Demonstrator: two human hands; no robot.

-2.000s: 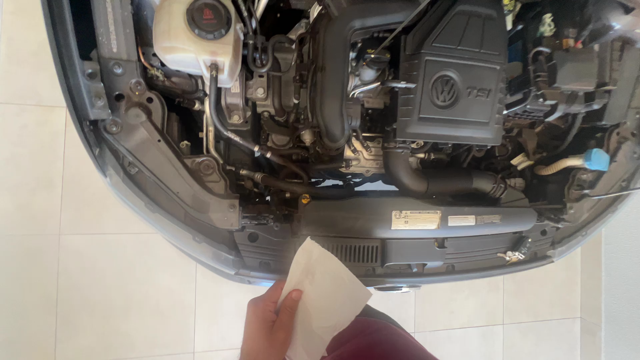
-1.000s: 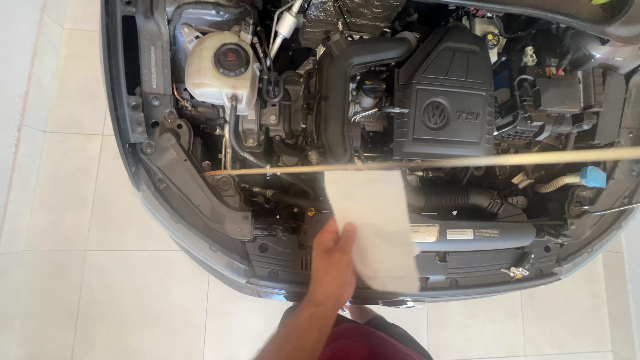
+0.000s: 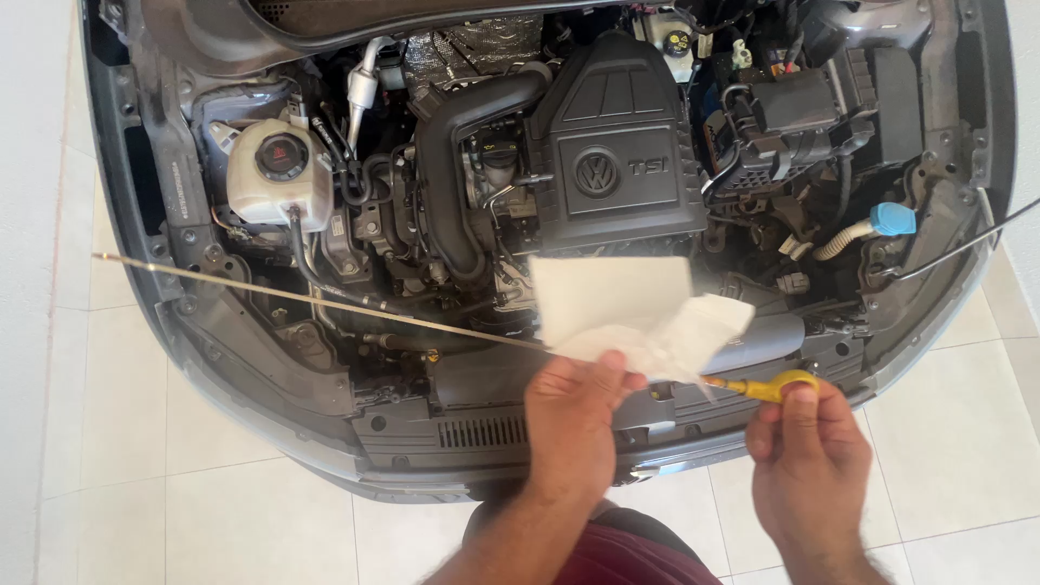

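Note:
My right hand [image 3: 808,463] grips the yellow ring handle of an engine oil dipstick [image 3: 325,299] at the lower right. The thin metal blade runs left from it, above the front of the engine bay, its tip pointing to the far left. My left hand [image 3: 575,418] pinches a white paper towel [image 3: 613,301] around the blade near the handle; the paper hides that part of the blade. Behind the paper sits the black engine cover [image 3: 621,171], with the black oil filler cap [image 3: 498,153] to its left.
A white coolant reservoir [image 3: 280,179] with a dark cap stands at left. A blue washer-fluid cap [image 3: 892,219] sits at right, near a thin hood prop rod [image 3: 975,236]. The car's front edge [image 3: 406,479] curves below, with floor tiles [image 3: 260,520] beyond.
One second ago only my left hand with the paper was in view, the dipstick blade crossing above it. Now my right hand shows on the yellow handle, and the paper wraps the blade.

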